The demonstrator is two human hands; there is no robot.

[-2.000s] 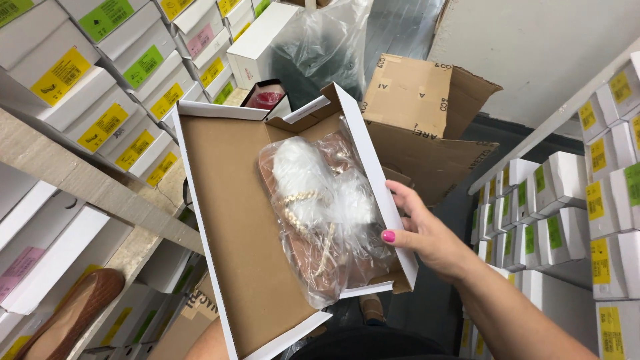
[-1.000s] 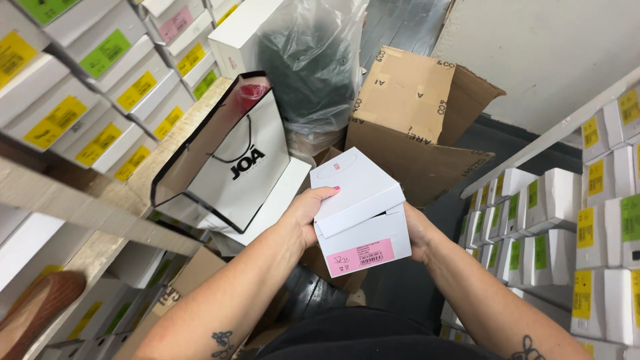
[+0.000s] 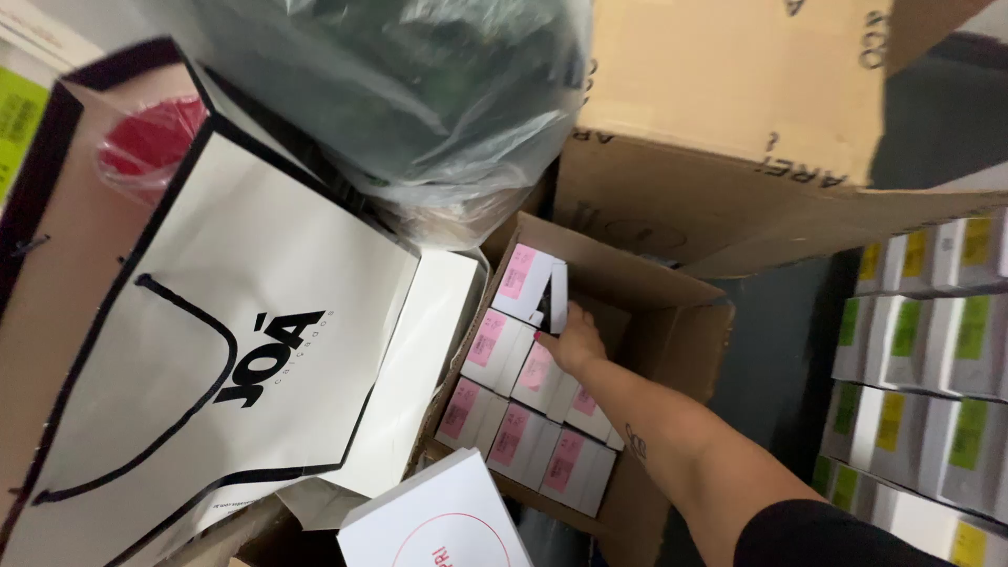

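Observation:
Inside an open cardboard carton (image 3: 630, 264) on the floor, my right hand (image 3: 579, 339) has its thumb and fingers around a narrow white shoebox part (image 3: 558, 298), which tilts slightly apart from the neighbouring labelled shoebox (image 3: 521, 277). My fingertips are partly hidden behind it. Several white shoeboxes with pink labels stand packed in rows below my hand, one of them (image 3: 563, 470) near the carton's lower corner. At the bottom edge lies a white shoebox (image 3: 441, 520) with a red circle on its lid, cut off by the frame. My left hand is out of view.
A large white paper bag (image 3: 260, 260) with black edges and cord handles stands at left, holding a red plastic-wrapped item (image 3: 153, 142). Behind are a clear plastic sack (image 3: 409, 87) and a larger cardboard box (image 3: 732, 71). Labelled shoeboxes (image 3: 906, 339) are stacked at right.
Two seconds ago an opened shoebox with plastic-wrapped sandals was in view; one second ago both hands held a shut shoebox. Now my right hand is inside the carton. The view has moved closer.

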